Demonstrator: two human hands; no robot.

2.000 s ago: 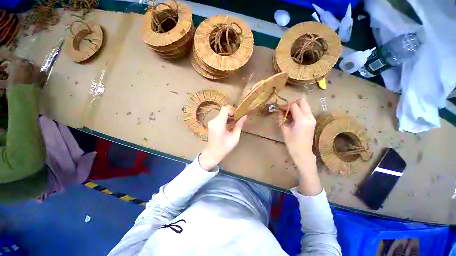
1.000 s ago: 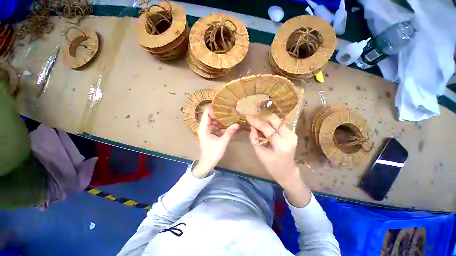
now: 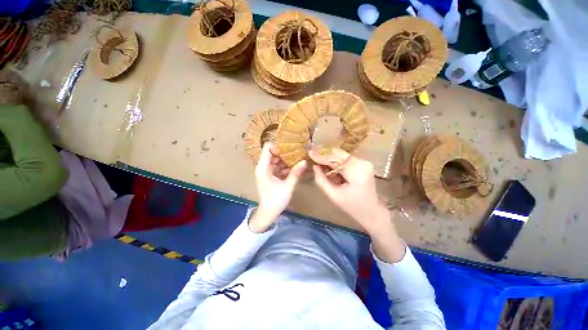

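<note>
A tan wrapped ring point(image 3: 343, 106) is held tilted above the bench, its face turned towards me. My left hand point(image 3: 277, 180) grips its lower left edge between thumb and fingers. My right hand point(image 3: 348, 184) is at the ring's lower inner edge, its fingertips pinched together at the hole; a bit of brown cord shows at the fingers. What exactly the fingertips press is hidden. Another wrapped ring point(image 3: 256, 132) lies flat on the bench behind the left part of the held ring. A small tan work board point(image 3: 385, 142) lies under and to the right of the held ring.
Ring stacks with cords stand at the back point(image 3: 222, 48), point(image 3: 267, 55), point(image 3: 371, 58). More rings point(image 3: 429, 187) and a phone point(image 3: 506, 220) lie right. A bottle point(image 3: 512, 58) and white plastic point(image 3: 548, 116) lie far right. A co-worker's green sleeve point(image 3: 26, 148) is left; a blue crate point(image 3: 445, 300) is below right.
The held ring has turned from edge-on to face me. My right hand has moved left from beside the work board to the ring's inner edge.
</note>
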